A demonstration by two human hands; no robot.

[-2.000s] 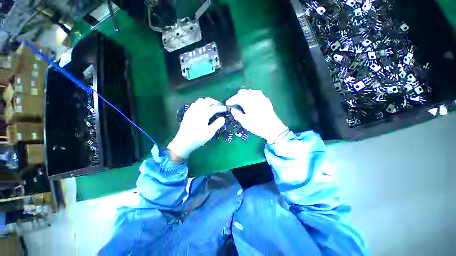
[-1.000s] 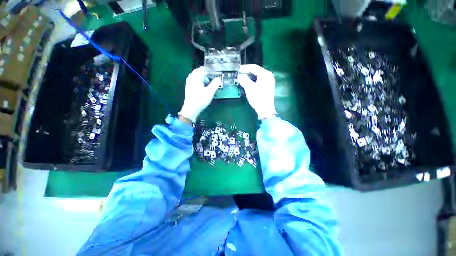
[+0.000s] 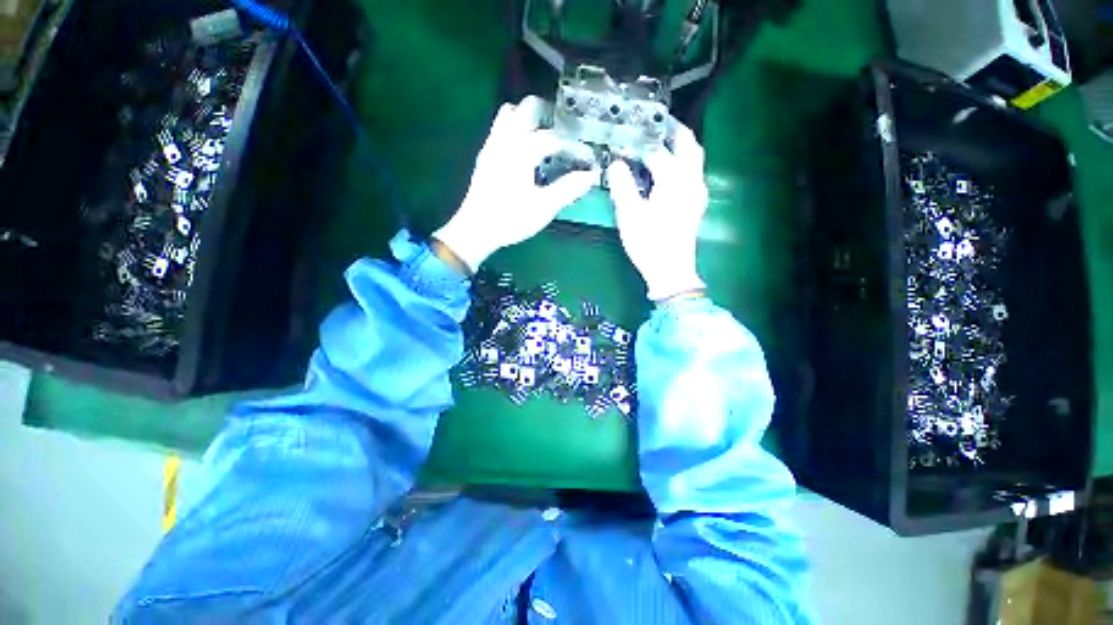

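Note:
The silver upper die (image 3: 613, 108) of the bench press is at the top centre. The teal pad (image 3: 590, 209) of the lower die shows just below it, between my hands. My left hand (image 3: 519, 183), white-gloved, is at the die's left side with its thumb reaching to the front middle. My right hand (image 3: 663, 208), white-gloved, is at the right side with its fingertips near the same spot. Whether either hand holds a part is hidden by the fingers. A loose pile of transistors (image 3: 549, 348) lies on the mat below my hands.
A black bin of transistors (image 3: 201, 348) stands left, and another black bin (image 3: 897, 305) stands right. The press's metal side arms (image 3: 541, 46) rise beside the die. A white boxed device (image 3: 964, 46) is behind the right bin. The blue cord (image 3: 320, 76) runs from the back left.
My hands moved from above the pile forward to the die and stay there. The left thumb now reaches nearer the middle. The camera view has shifted.

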